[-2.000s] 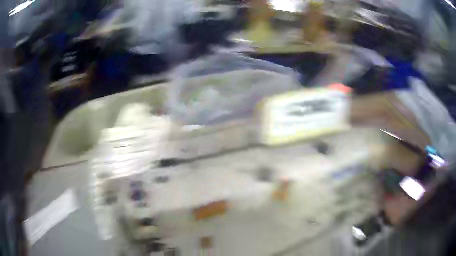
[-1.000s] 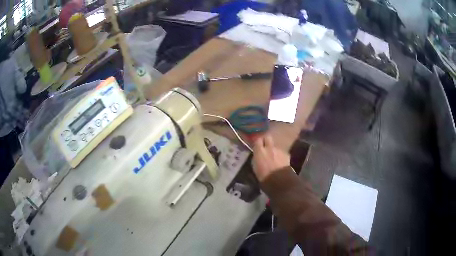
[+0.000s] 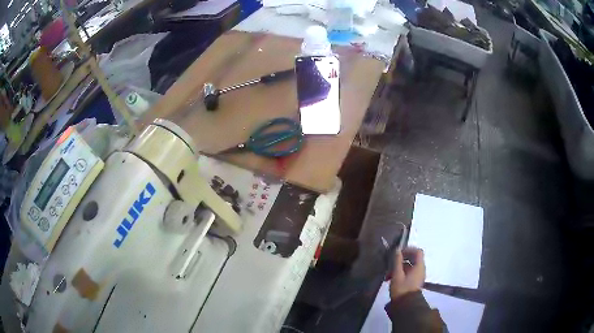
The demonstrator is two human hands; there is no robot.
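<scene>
My right hand [image 3: 408, 270] is low at the right, off the machine table, in front of white sheets. Its fingers are curled together around something small and thin, seemingly a cord, too blurred to tell clearly. My left hand is not in view. The off-white sewing machine [image 3: 140, 224] with blue JUKI lettering fills the lower left. Teal-handled scissors [image 3: 277, 137] lie on the brown board [image 3: 241, 58], beside a bright-screened smartphone [image 3: 319, 95].
A small hammer [image 3: 251, 86] and a white bottle [image 3: 316, 42] are on the board. The control panel [image 3: 62, 188] stands at the left. White sheets [image 3: 447, 240] lie low at the right. A white bin [image 3: 449, 49] of dark pieces stands at the back right.
My right hand has moved from the board's front edge, beside the scissors, right and down past the table edge. The white cord no longer shows across the board. The view has shifted right.
</scene>
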